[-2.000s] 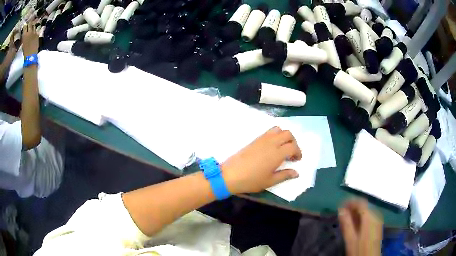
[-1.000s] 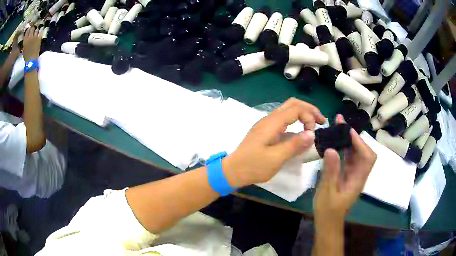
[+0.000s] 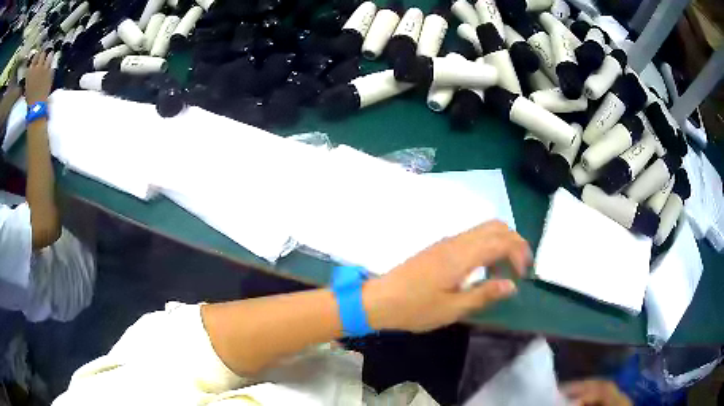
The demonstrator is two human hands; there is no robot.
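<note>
My left hand [image 3: 448, 277] is over the near end of the white sleeves [image 3: 349, 206], its thumb and fingers apart with no work piece seen between them. A bluish-white sheet [image 3: 484, 186] shows beyond it. My right hand [image 3: 591, 392] is low at the bottom edge of the view, partly cut off. Its fingertips meet a thin white sleeve [image 3: 516, 377] below the table edge, which it seems to hold. Whether anything is inside that sleeve is hidden.
Cream-and-black units [image 3: 540, 119] lie heaped at the right, black caps [image 3: 262, 71] at the back. A white stack [image 3: 595, 254] sits at the right near the table edge [image 3: 571, 337]. Clear film [image 3: 413, 158] lies behind the sleeves. Another worker's arm [image 3: 40, 166] is at the far left.
The cream-and-black piece between my hands a second ago is out of sight. My right hand has dropped below the table edge, where a white sleeve now shows. My left hand is lower and apart from it.
</note>
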